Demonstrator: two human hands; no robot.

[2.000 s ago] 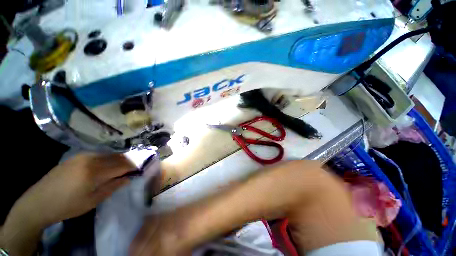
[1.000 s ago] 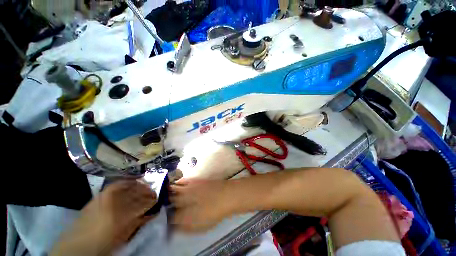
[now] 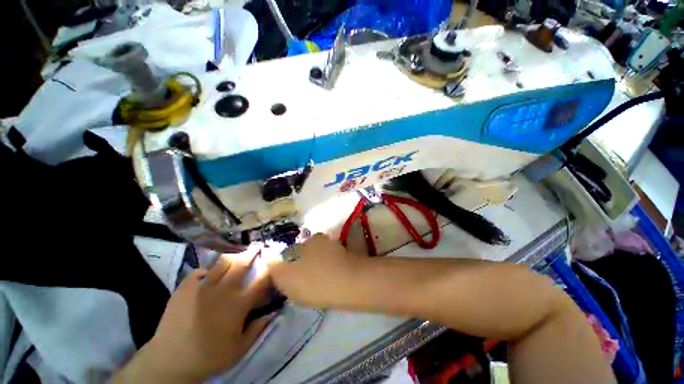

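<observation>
The white and blue JACK sewing machine (image 3: 375, 124) stands across the view. My left hand (image 3: 214, 311) lies on the fabric just in front of the needle area, fingers pointing to it. My right hand (image 3: 311, 270) is at the needle area from the right, fingers bent, beside my left fingertips. Both hold down light grey fabric (image 3: 289, 345) with a dark strip between them. The needle and presser foot are mostly hidden by fingers and glare. Red-handled scissors (image 3: 405, 217) lie on the machine bed behind my right forearm.
Black and light grey panels (image 3: 67, 225) spread left of the machine. A black tufted strip (image 3: 457, 214) lies beside the scissors. A grey tray (image 3: 600, 176) is at the right, above a blue basket (image 3: 600, 307) with cloth. A blue plastic bag (image 3: 382, 22) is behind the machine.
The view has shifted, so the machine sits further right. My hands have come closer to the needle area and my left hand lies flatter. The scissors have turned, handles now towards me.
</observation>
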